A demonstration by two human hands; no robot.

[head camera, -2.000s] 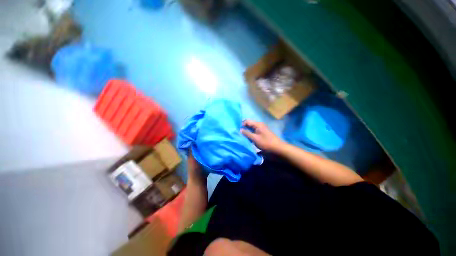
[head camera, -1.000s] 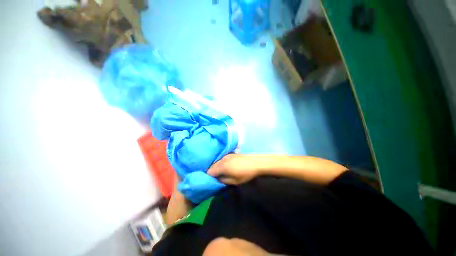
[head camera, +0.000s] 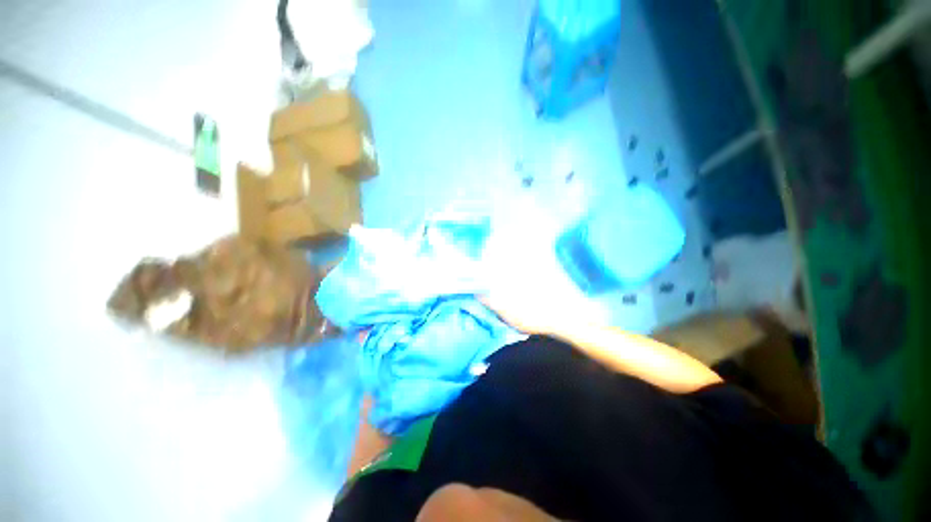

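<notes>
A crumpled blue work jacket (head camera: 434, 352) is bunched in front of my body, its upper part washed out by glare. My left forearm comes up from below on the left and my left hand (head camera: 370, 408) is mostly hidden under the cloth, which rests on it. My right hand (head camera: 500, 308) is at the jacket's right side, its fingers blurred and overexposed against the cloth. The jacket is held clear of the floor.
Brown cartons (head camera: 311, 189) and a brown crumpled bundle (head camera: 240, 296) lie along the pale wall at left, with a blue plastic bag (head camera: 322, 393) nearer. Two blue stools (head camera: 638, 240) (head camera: 572, 56) stand right of centre. A green bench shelf (head camera: 817, 153) and an open carton (head camera: 725, 336) are at right.
The view has moved along the aisle; the red crates have left it and the stools and cartons have come in. The jacket stays in my hands, its folds shifted and its pale edging less visible.
</notes>
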